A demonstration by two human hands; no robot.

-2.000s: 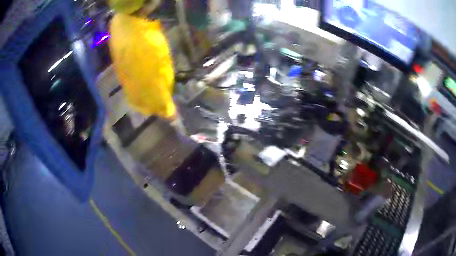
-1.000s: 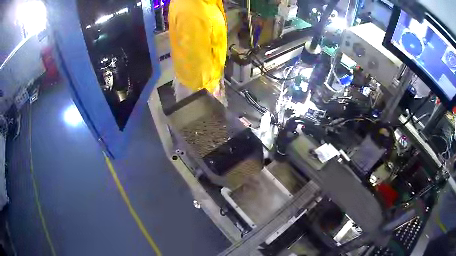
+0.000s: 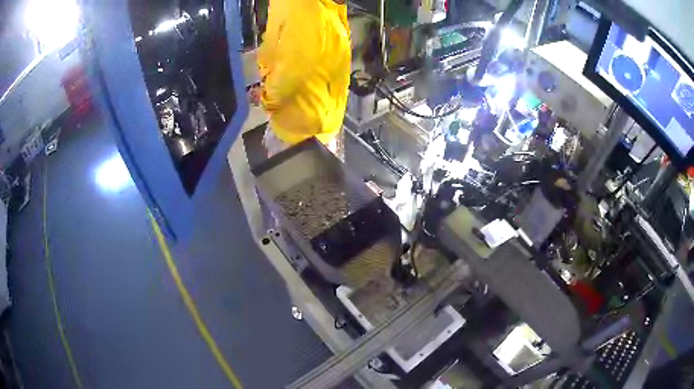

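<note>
Neither of my hands is in view. The hopper [image 3: 327, 171] stands nearest in front of me, an open grey metal box with many small brownish loose parts [image 3: 308, 209] in its bottom. A white tray [image 3: 426, 339] lies below it, partly hidden by a long grey aluminium profile [image 3: 384, 330]. A curved grey machine cover [image 3: 525, 292] is at the right of the hopper, with a small white block [image 3: 498, 232] on it.
A person in yellow clothing [image 3: 308, 72] stands behind the hopper. The blue-framed machine door [image 3: 118, 114] is open at left. A monitor [image 3: 647, 76] hangs upper right. Cables and lit fixtures fill the middle. A black parts tray [image 3: 620, 357] and red box [image 3: 586, 296] are lower right.
The view has steadied and swung right-to-left since the oldest frame. Since the middle frame, the profile sits higher across the white tray, and the person's yellow sleeve has shifted.
</note>
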